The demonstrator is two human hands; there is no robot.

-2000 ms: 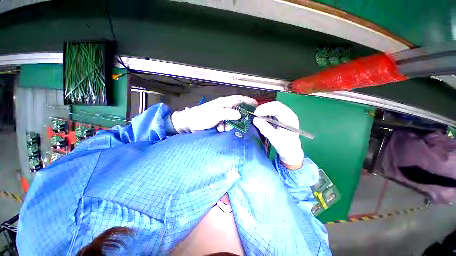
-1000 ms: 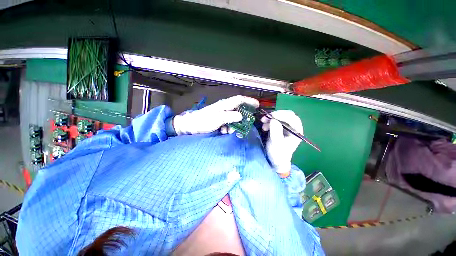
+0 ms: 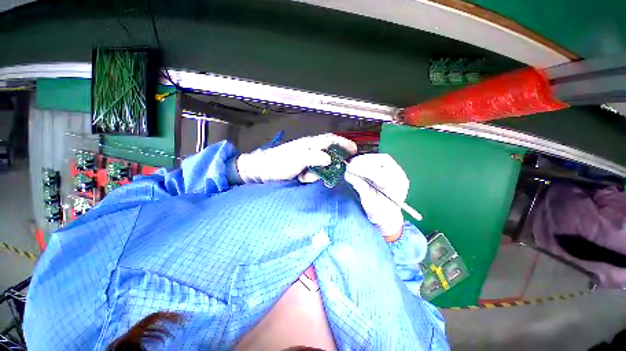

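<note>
A small green circuit board [image 3: 332, 171] is held in front of the blue checked smock. My left hand [image 3: 292, 159], in a white glove, grips the board from its left and upper side. My right hand [image 3: 379, 188], also gloved in white, holds thin tweezers [image 3: 405, 208] like a pen. The rear end of the tweezers points down and right, and the tip is at the board's right edge. What the tip touches is too small to tell.
A black box [image 3: 123, 127] of green strands sits at the upper left. Red tray [image 3: 103, 168] with green boards lies below it. A clear compartment box [image 3: 444, 271] lies on the green mat [image 3: 446, 161]. A red-wrapped post [image 3: 484, 99] and board row [image 3: 456, 71] are at the upper right.
My right hand and the tweezers moved away from and back to the board, and the tweezers now lie at a different angle. The board has tilted slightly in my left hand.
</note>
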